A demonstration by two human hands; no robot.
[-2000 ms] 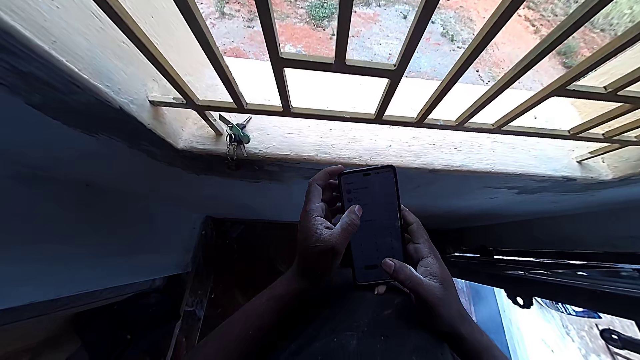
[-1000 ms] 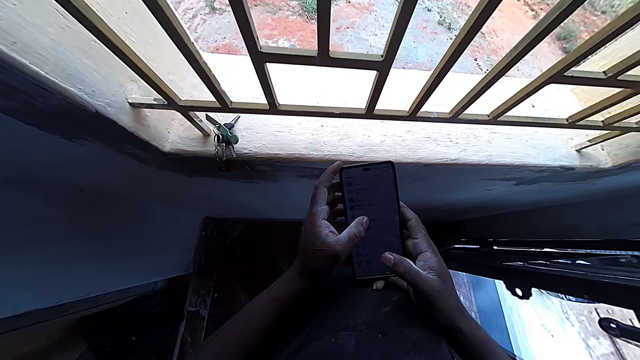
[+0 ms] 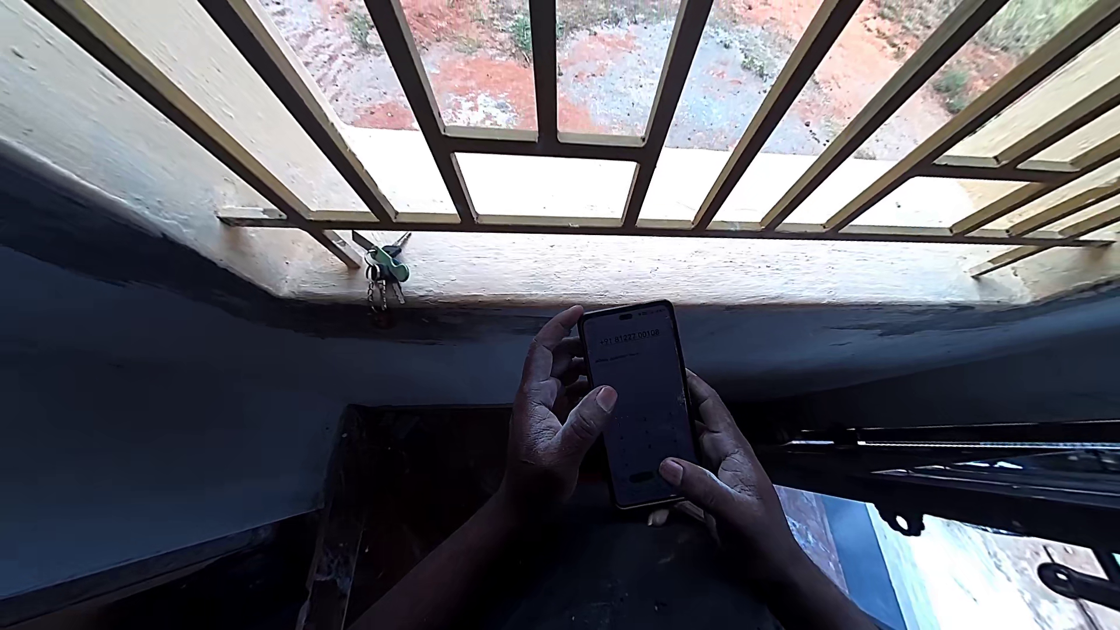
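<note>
A dark smartphone (image 3: 643, 411) is held upright between both hands, its dim screen facing me and bearing writing. Around its left edge wraps my left hand (image 3: 556, 420), the fingers behind the phone and the thumb over the screen. My right hand (image 3: 731, 477) grips the lower right edge, with its thumb at the bottom of the screen. Some of the fingers behind the phone are hidden. Beyond the hands, to the left, a bunch of keys (image 3: 388, 267) with a green piece and a chain lies at the edge of the window sill (image 3: 560, 271).
Painted metal window bars (image 3: 542, 226) cross the upper view, with reddish ground and plants outside. A dark wall (image 3: 157, 394) stands at the left. Dark metal parts (image 3: 945, 477) extend from the right, above a brightly lit area.
The phone's screen has changed from a list to a view with a line of writing at the top. Both hands keep hold of the phone.
</note>
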